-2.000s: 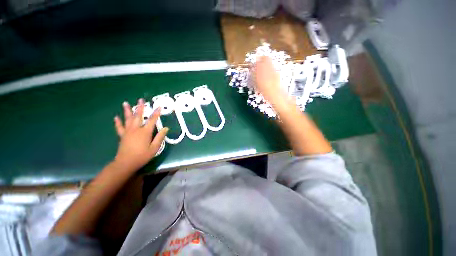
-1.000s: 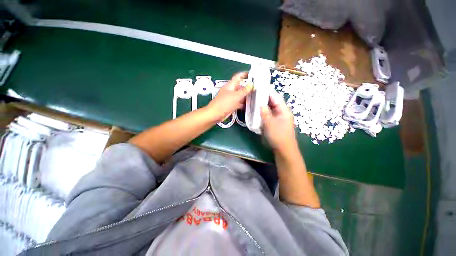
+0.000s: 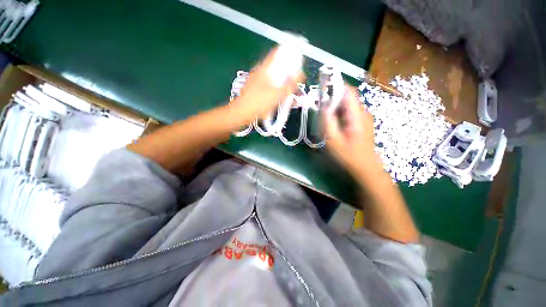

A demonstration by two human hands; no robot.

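White plastic frames [image 3: 291,142] lie side by side on the green bench in front of me, their round heads partly covered by my hands. My left hand [image 3: 263,87] is over the left part of the row, blurred, with a glaring white patch at its fingers; whether it grips a frame cannot be told. My right hand [image 3: 352,123] is right of it, blurred, with its fingers on an upright white frame [image 3: 331,87] at the right end of the row. A heap of small white inserts [image 3: 410,129] lies right of my right hand.
More frames [image 3: 464,150] stand jumbled right of the heap, with one [image 3: 488,102] on brown board [image 3: 398,51] behind. A greyish plastic bag [image 3: 467,24] is at the upper right. A carton [image 3: 146,127] packed with white parts is lower left. Other frames [image 3: 15,21] lie far upper left.
The view has shifted, so the bench items appear farther right and the carton shows more. The hands, together on upright white frames a second ago, have moved apart, my left hand going left over the row.
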